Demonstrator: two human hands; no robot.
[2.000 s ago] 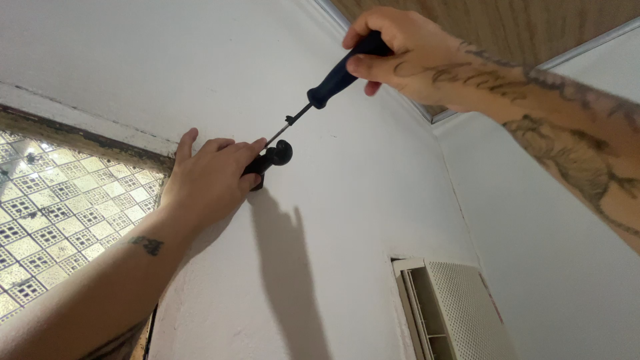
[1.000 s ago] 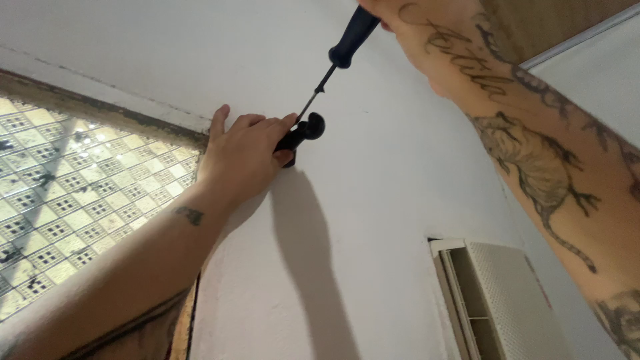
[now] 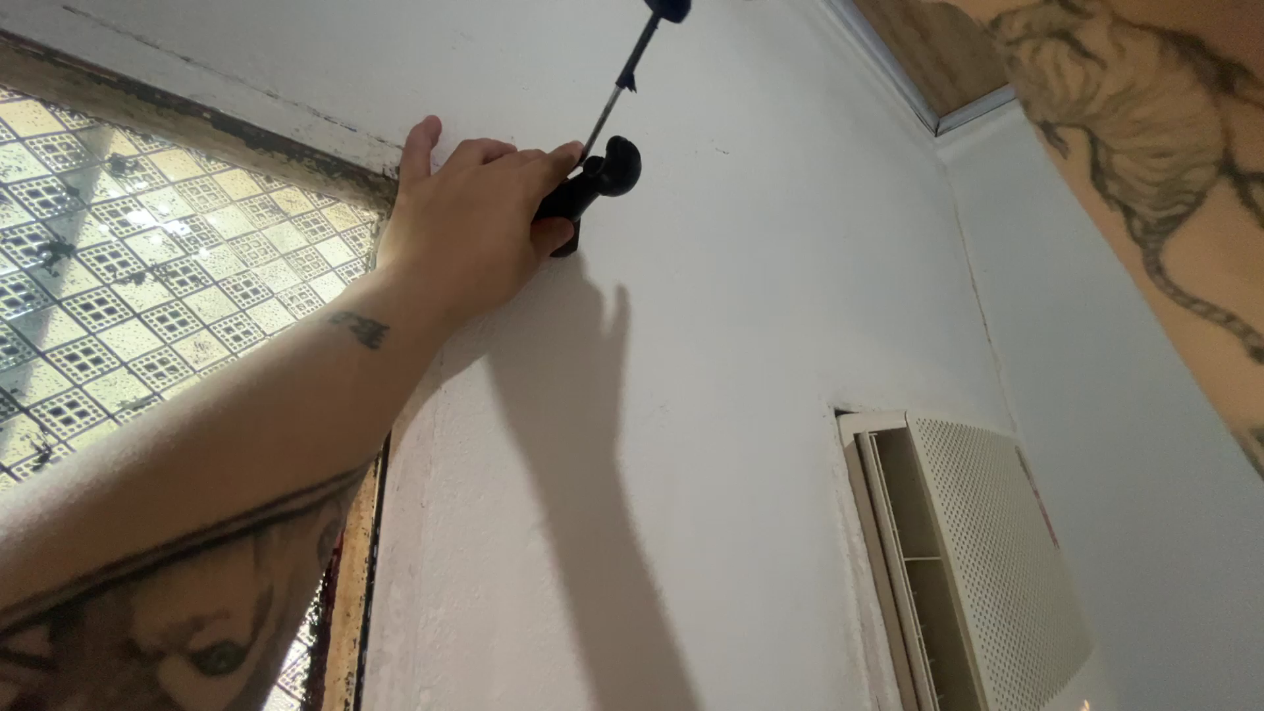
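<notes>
My left hand [image 3: 469,222] presses a black curtain rod bracket or similar wall fitting [image 3: 592,183] against the white wall, fingers on its upper side and thumb below. The fitting has a rounded knob end pointing up and right. A screwdriver's thin metal shaft [image 3: 620,89] slants down to the fitting beside my left index finger, with a small dark piece partway along it. Only the lower end of its dark handle [image 3: 670,8] shows at the top edge. My right hand is out of view above; its tattooed forearm crosses the upper right corner.
Patterned window glass [image 3: 197,267] in a worn frame [image 3: 197,123] lies left of the fitting. A beige perforated vent unit or heater cover [image 3: 997,553] projects from the wall at lower right. Wood-look ceiling [image 3: 933,49] with pale trim meets the walls at upper right.
My right hand, seen around the screwdriver handle two seconds ago, has gone out of view past the top edge. My left hand stays on the black fitting. The view has shifted somewhat.
</notes>
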